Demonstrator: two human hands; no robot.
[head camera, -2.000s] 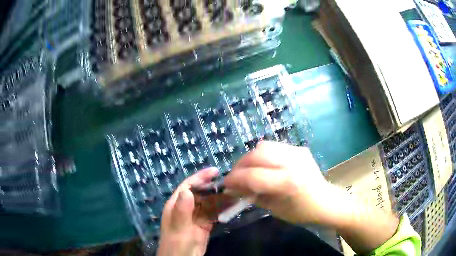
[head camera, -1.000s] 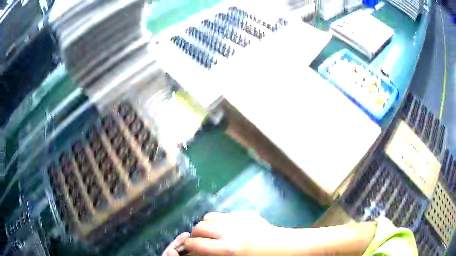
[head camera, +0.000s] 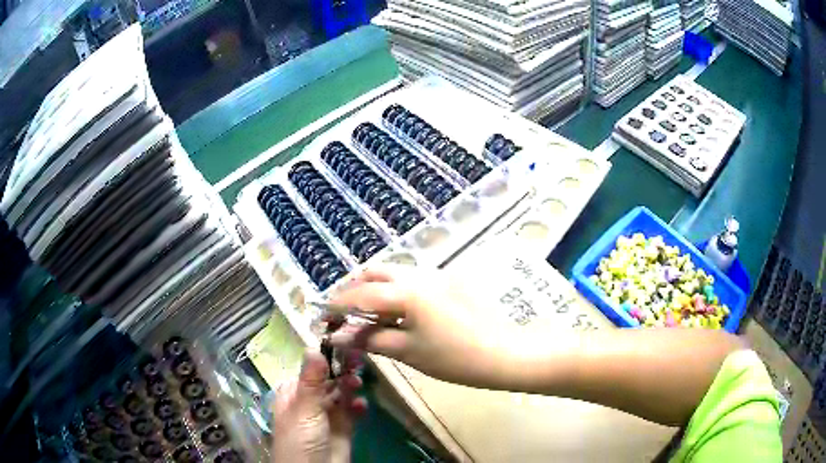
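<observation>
My left hand (head camera: 312, 411) is at the bottom centre, fingers up, holding a small dark disc (head camera: 331, 354) between thumb and fingers. My right hand (head camera: 385, 316) reaches in from the right and its fingertips meet the left hand at the disc. A thin glinting tool, possibly tweezers, shows at the right fingertips; it is blurred. Just beyond the hands is a tray of closely packed black discs (head camera: 367, 185) in several slanted columns, with a short column at its right end. The fingers partly hide the disc.
A tall stack of pale trays (head camera: 118, 212) stands left. A filled disc tray (head camera: 154, 407) is bottom left. Handwritten cardboard (head camera: 507, 298) lies under my right arm. A blue bin of small yellowish items (head camera: 657, 280), a bottle (head camera: 723, 244) and a perforated tray (head camera: 684, 127) are right. More stacks stand behind.
The view has swung from the clear blister tray to the packed-disc tray, now sharp beyond my hands. The white cover-like area seen earlier now shows as handwritten cardboard. Both hands remain together.
</observation>
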